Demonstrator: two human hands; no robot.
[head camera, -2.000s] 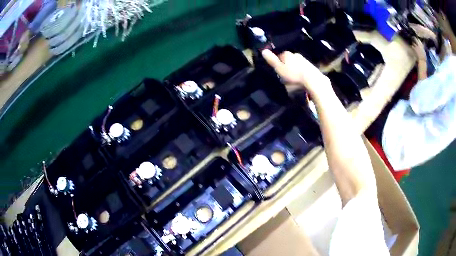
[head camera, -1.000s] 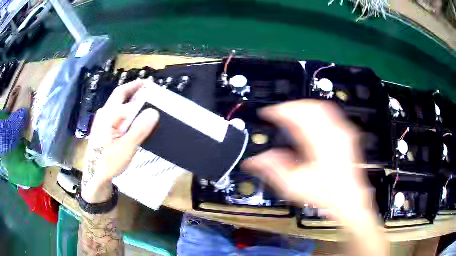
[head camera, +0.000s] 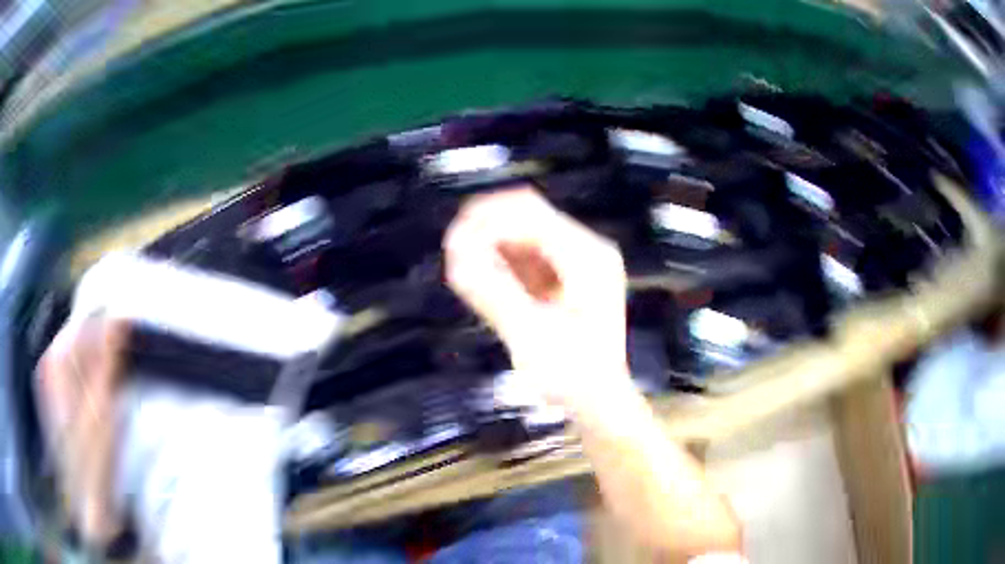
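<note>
My left hand (head camera: 79, 408), blurred and near the left edge, holds a black pad sheet (head camera: 204, 364) with a white release paper strip (head camera: 209, 303) along its top. My right hand (head camera: 540, 281) is over the rows of black housings (head camera: 386, 264), fingers curled with thumb and fingertips close together. Motion blur hides whether the fingertips hold a small piece. The housings carry pale round parts (head camera: 719, 329), smeared by the blur.
A green conveyor belt (head camera: 364, 99) runs behind the housings. The pale bench edge (head camera: 760, 380) curves along their front. An open cardboard box (head camera: 871, 463) stands below at the right. White paper (head camera: 209, 474) hangs below the pad sheet. Part of a person in pale clothing (head camera: 959, 397) shows at the right.
The view has swung right. My left hand with the pad sheet is now farther left and lower in the picture. My right hand has moved left in the picture and its fingers have curled in.
</note>
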